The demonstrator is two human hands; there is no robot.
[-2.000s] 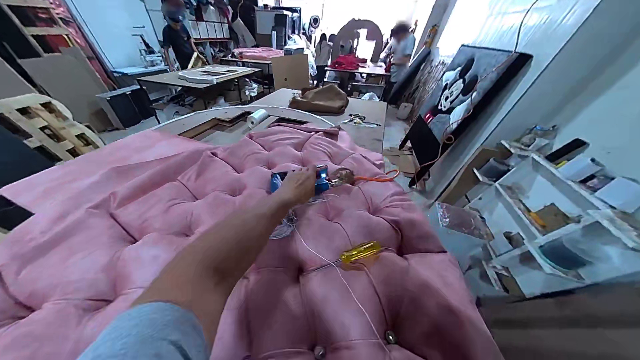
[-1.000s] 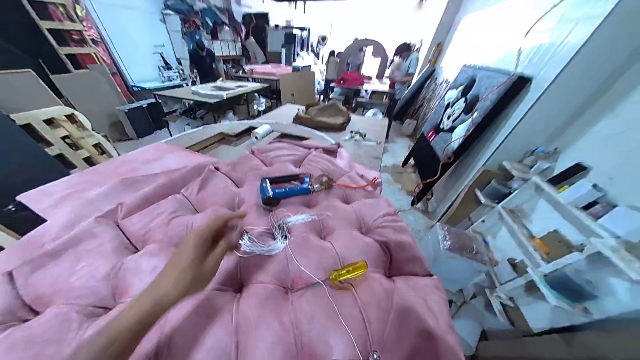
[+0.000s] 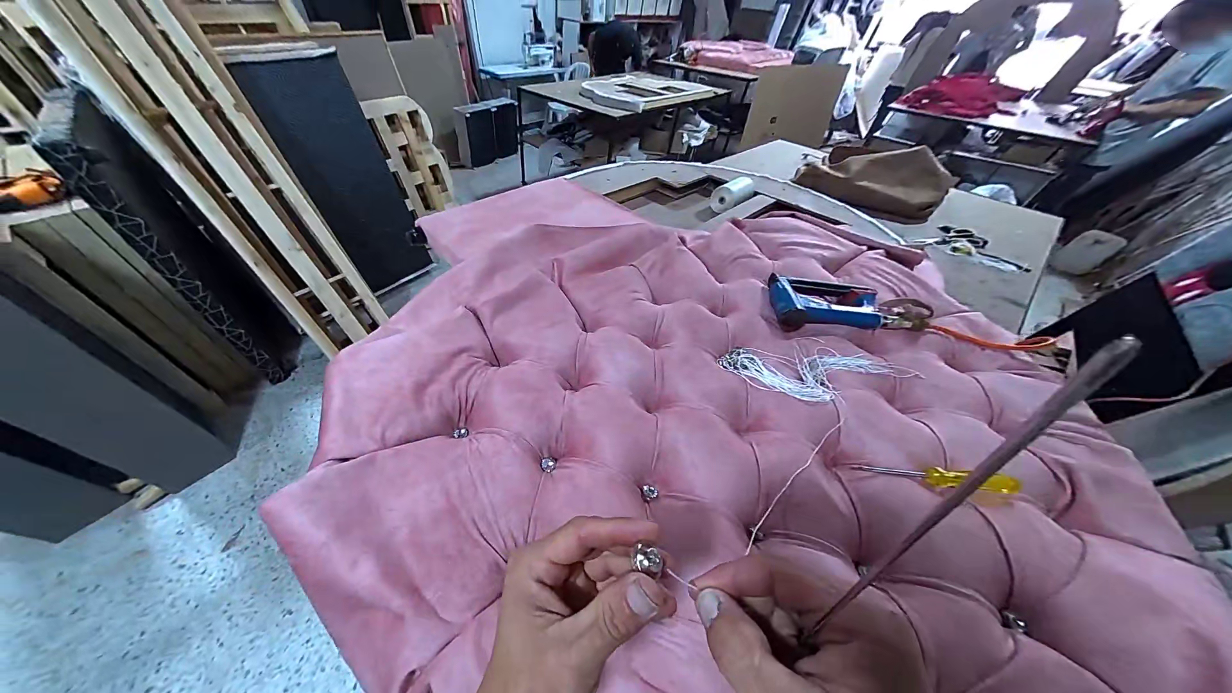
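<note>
Between thumb and finger my left hand holds a shiny crystal button. My right hand pinches a white thread close beside it and also grips a long metal needle that slants up to the right. Both hands are over pink tufted upholstery, where several crystal buttons sit in the folds. A bundle of white thread lies farther up, below a blue pneumatic stapler with an orange hose. Right of the thread rests a screwdriver with a yellow handle.
Beyond the upholstery are a curved frame with a white roll, brown fabric and scissors. Wooden slats and dark panels stand at left. Another person is by a far table at right.
The left hand has moved from near the thread bundle to the near part of the upholstery and holds a button. The right hand has come into view with the needle. The view has swung left.
</note>
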